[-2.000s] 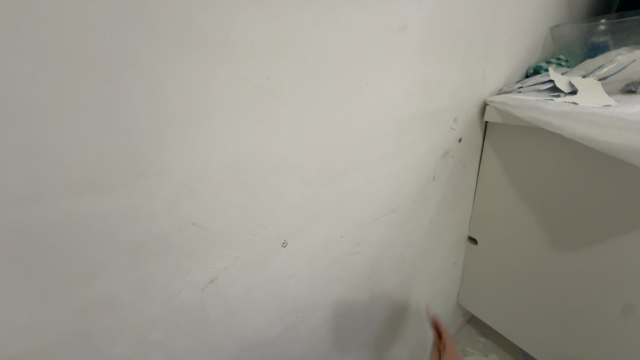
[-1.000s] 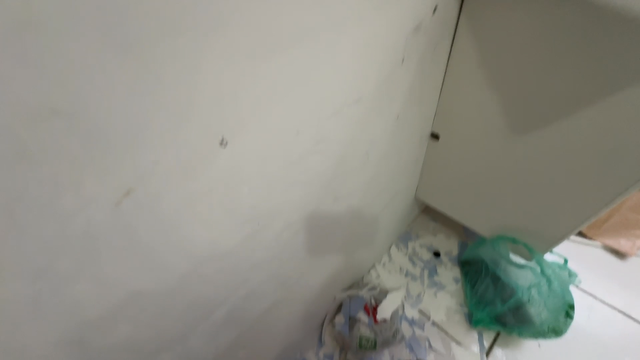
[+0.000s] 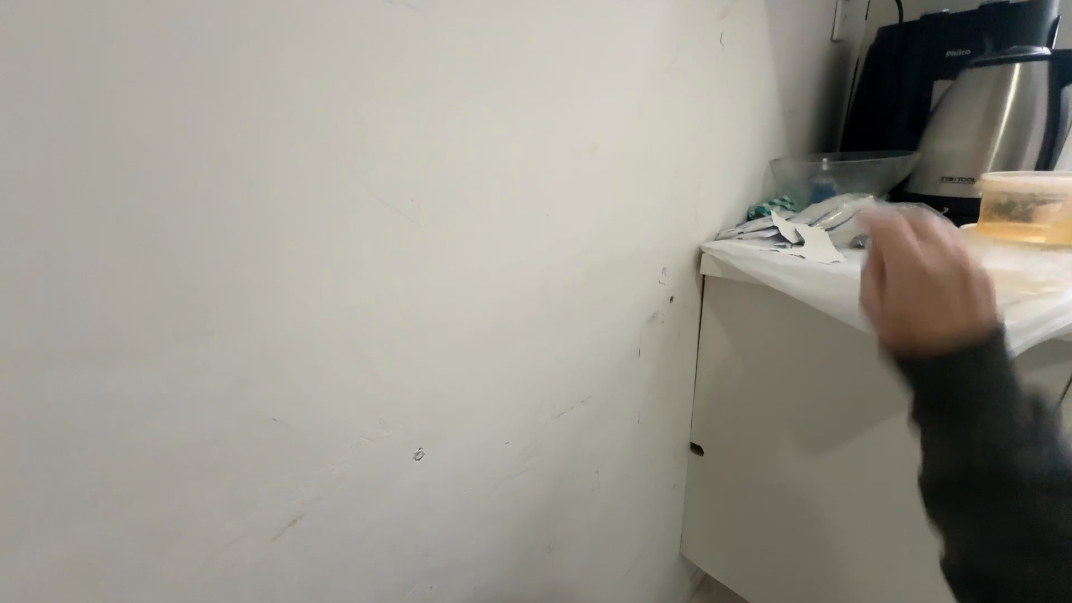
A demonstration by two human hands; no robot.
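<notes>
My right hand [image 3: 930, 280], blurred and in a dark sleeve, is over the front edge of a counter covered with a white plastic sheet [image 3: 796, 275]. Whether its fingers hold anything cannot be made out. Just left of it lie torn pieces of white paint or paper [image 3: 808, 239] and some plastic packets [image 3: 758, 226]. My left hand is out of view. A scuffed white wall [image 3: 377, 293] fills the left and middle of the view, with a small chipped spot [image 3: 419, 454] low down.
Behind the hand stand a clear bowl [image 3: 842, 172], a stainless steel electric kettle [image 3: 971, 126] and a black Philco appliance [image 3: 892, 88]. A plastic tub with orange contents [image 3: 1026, 209] is at the right. The white cabinet side [image 3: 787, 419] meets the wall below the counter.
The view has swung up from the floor, where scraps and a green bag lay, to the counter. My right hand now shows over the counter; two seconds ago only part of a hand showed low down.
</notes>
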